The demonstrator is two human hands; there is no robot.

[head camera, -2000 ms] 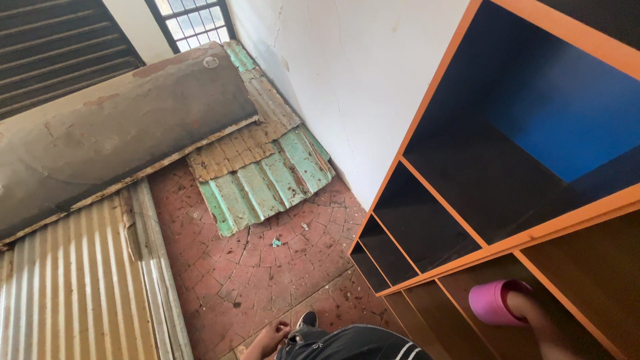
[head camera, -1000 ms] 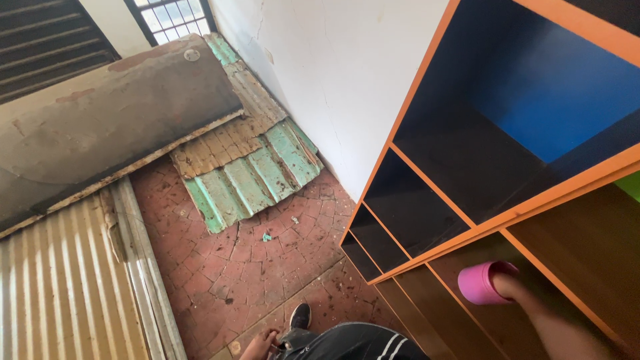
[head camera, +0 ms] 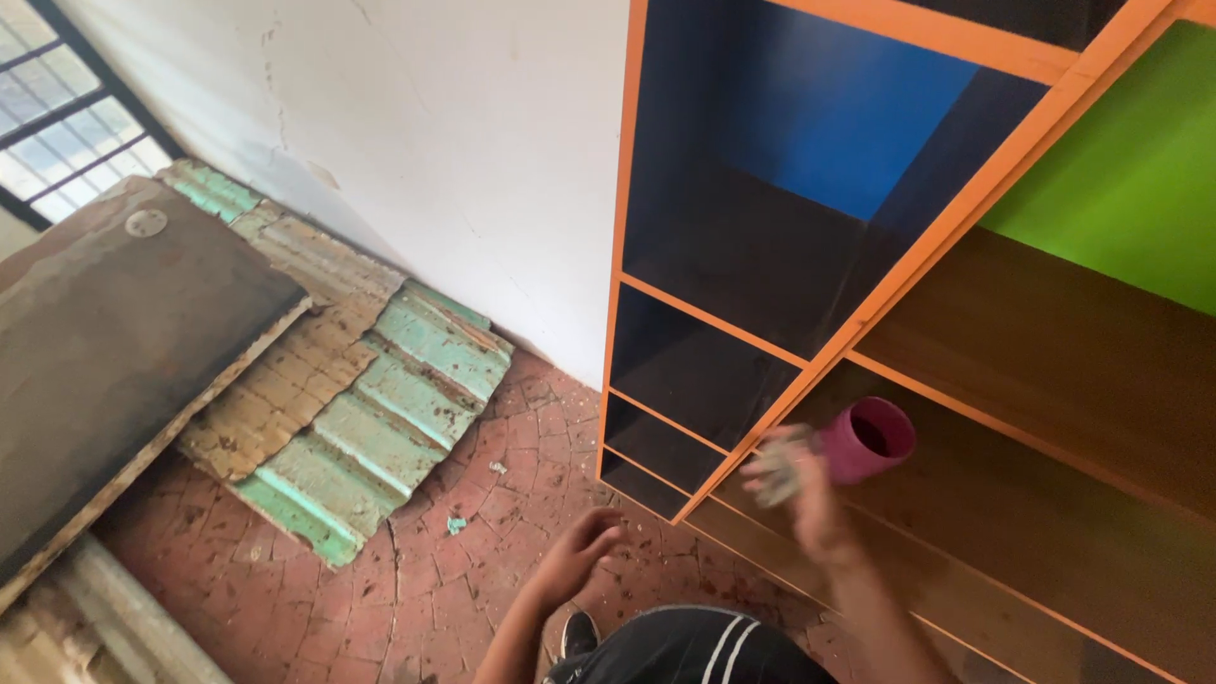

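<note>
My right hand (head camera: 807, 503) is beside a pink cylindrical container (head camera: 860, 442), which rests on a brown compartment of the orange-edged shelf unit (head camera: 711, 323). Its fingers hold a blurred, greyish crumpled item (head camera: 784, 467), perhaps a cloth, in front of the orange edge. My left hand (head camera: 591, 543) hangs over the red paved floor, low in the middle of the view, with its fingers loosely curled and nothing seen in it.
Green and tan corrugated metal sheets (head camera: 380, 408) lie on the red paved floor (head camera: 532, 456) along a white wall (head camera: 475, 142). A large worn panel (head camera: 142, 313) lies over them at left. A barred window (head camera: 76, 123) is at the upper left.
My right hand was inside the pink container; it is now out and holds the greyish item. My left hand has risen from beside my leg. The view has swung right.
</note>
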